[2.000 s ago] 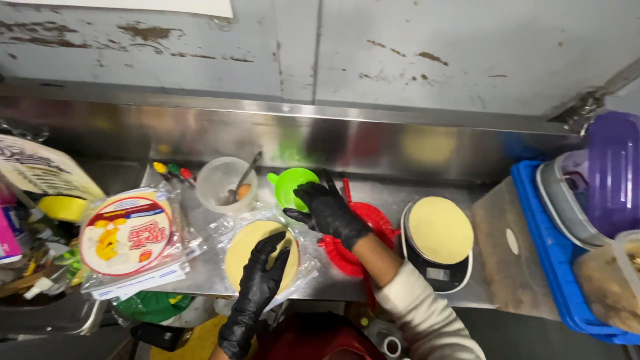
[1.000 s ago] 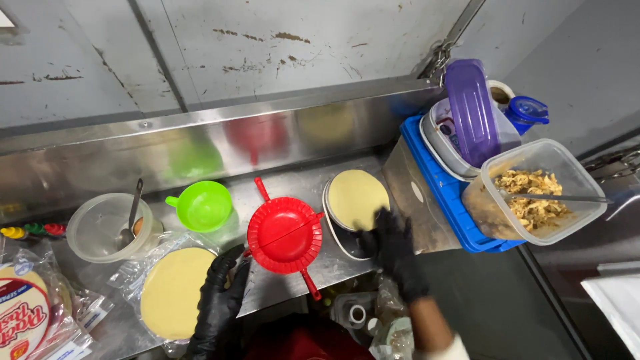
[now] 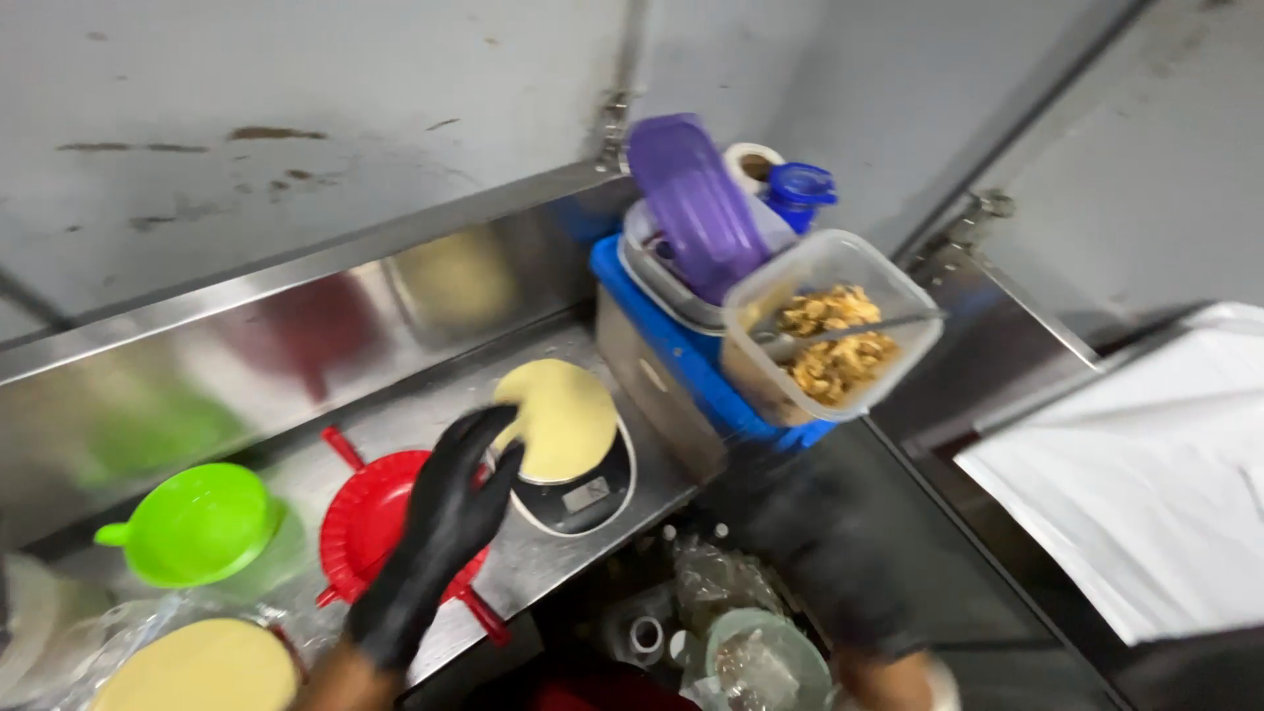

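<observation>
My left hand (image 3: 449,509), in a black glove, reaches over the red plastic dough press (image 3: 370,513). Its fingertips are at the left edge of a round dough disc (image 3: 561,420), which lies on a digital kitchen scale (image 3: 592,504); whether they grip it cannot be told. My right hand (image 3: 834,543), black-gloved and badly blurred, is below the open tub of shredded filling (image 3: 839,365), over the counter's front side. A spoon (image 3: 849,331) rests in that tub. More dough discs (image 3: 202,671) lie on plastic film at the lower left.
A green handled bowl (image 3: 200,525) stands left of the press. A blue-lidded container (image 3: 671,370) supports the filling tub and another tub with a purple lid (image 3: 696,207). Below the counter edge are bags and a greenish container (image 3: 765,657). A white sheet (image 3: 1155,474) is at right.
The view has swung right. My left hand has moved from beside the press to the dough on the scale. My right hand has left the scale and moved right, toward the filling tub.
</observation>
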